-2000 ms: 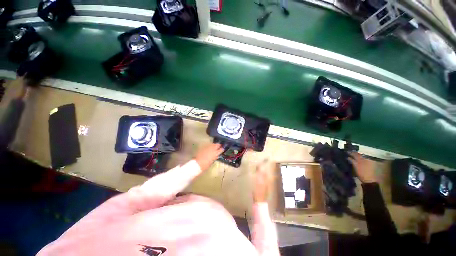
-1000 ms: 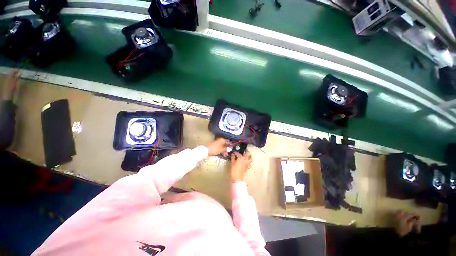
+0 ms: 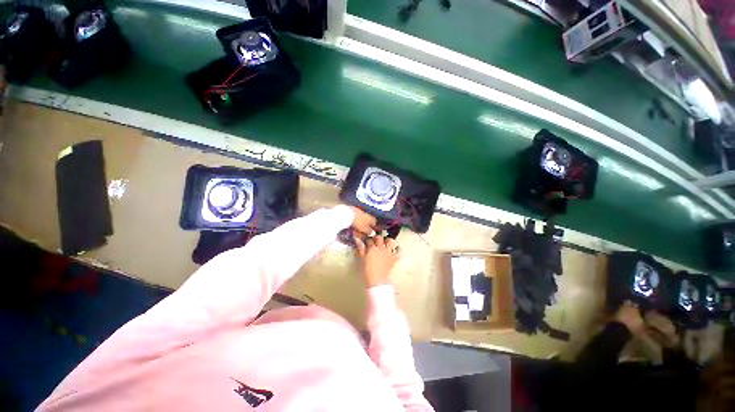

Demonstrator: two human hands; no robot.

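Note:
An opened black speaker unit lies on the bench ahead. Its front housing half (image 3: 417, 211) holds a round silver speaker driver (image 3: 379, 190) in a shiny frame, with red wires beside it. The smaller rear housing half (image 3: 392, 230) lies on the near side, mostly hidden by my hands. My left hand (image 3: 364, 220) is at its left part, just below the driver, its fingertips partly hidden. My right hand (image 3: 379, 256) reaches up from below with bent fingers on the shell's near edge. The hands are close together. Whether a foam pad is between them cannot be seen.
A second opened unit (image 3: 276, 197) lies to the left, and a black panel (image 3: 83, 198) farther left. A carton tray (image 3: 504, 294) with white and black pads and a heap of foam strips (image 3: 534, 278) are right. The green conveyor (image 3: 363, 113) carries units. Another person's hands (image 3: 633, 319) work at right.
Since two seconds ago, my right hand has come from beside the carton tray to the rear housing half. My left hand has shifted slightly right and up. The other person's hand has left the foam strips.

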